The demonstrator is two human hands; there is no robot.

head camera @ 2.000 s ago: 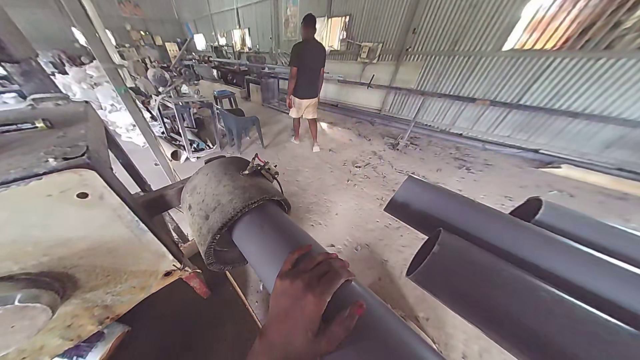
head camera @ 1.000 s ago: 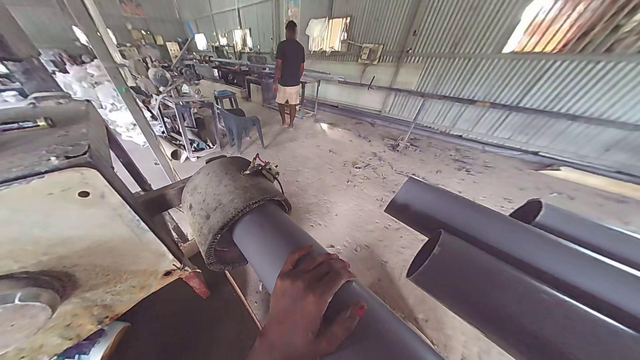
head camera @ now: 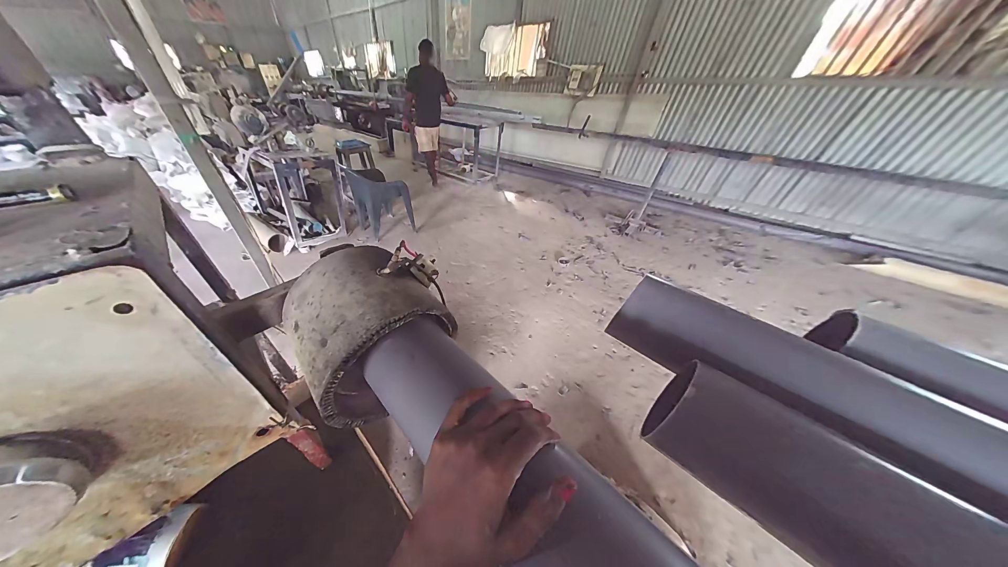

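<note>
My left hand (head camera: 492,480) lies palm down over a dark grey plastic pipe (head camera: 425,370), fingers curved on its upper side and the thumb, with a red mark at the nail, on the near right. The pipe's far end sits inside a thick round heater collar (head camera: 358,323) with a rough, stained outer face. Wires and a terminal block (head camera: 417,268) stand on top of the collar. A metal arm (head camera: 252,311) joins the collar to the machine at the left. My right hand is out of view.
Several grey pipes (head camera: 811,465) lie at the right, their open ends toward the collar. A worn machine panel (head camera: 126,354) fills the left side. Farther off are a plastic chair (head camera: 378,197), a metal-framed workbench (head camera: 476,126), and a person (head camera: 428,98) seen from behind. Scraps litter the floor (head camera: 543,299).
The person in the background has walked farther away, to the metal-framed workbench. My left hand and the pipe in the collar show no plain change.
</note>
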